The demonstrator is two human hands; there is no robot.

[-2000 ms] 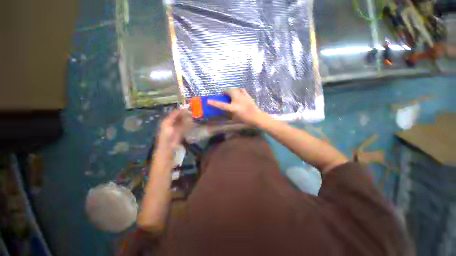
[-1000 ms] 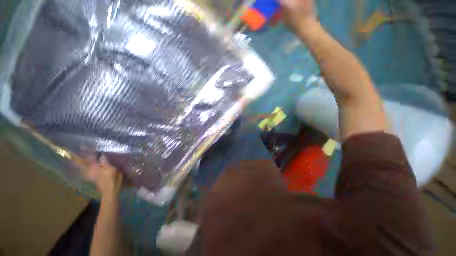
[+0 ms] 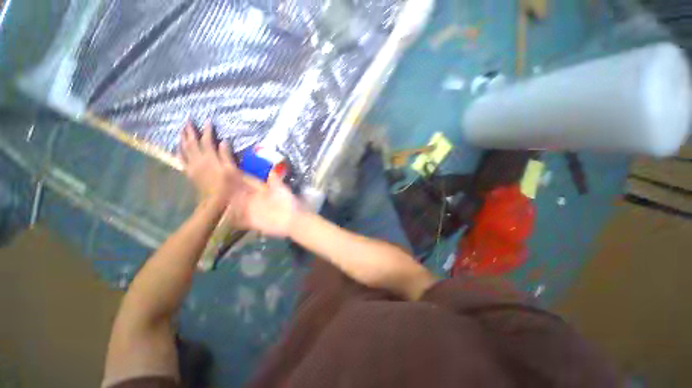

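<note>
The painting under shiny bubble wrap (image 3: 205,68) lies dark side up at the upper left, with a thin gold frame edge and whitish corners. My left hand (image 3: 205,161) lies with spread fingers on the wrap near the frame's near edge. My right hand (image 3: 265,206) is beside it, at the blue and orange-red tape dispenser (image 3: 259,164) near the close corner. The hands overlap, and the right fingers are partly hidden, so the hold is hard to make out. No tape strip can be told apart.
The glass-topped table (image 3: 99,174) extends left under the painting. A large white bubble wrap roll (image 3: 577,102) lies at the right. A red item (image 3: 497,231), dark pieces and yellowish scraps (image 3: 432,154) lie on the blue-green floor (image 3: 455,45). Brown board stands at the lower left.
The tape dispenser and my right hand have come from the upper right to the painting's near corner. My left hand has moved right along the edge. The painting appears turned in view.
</note>
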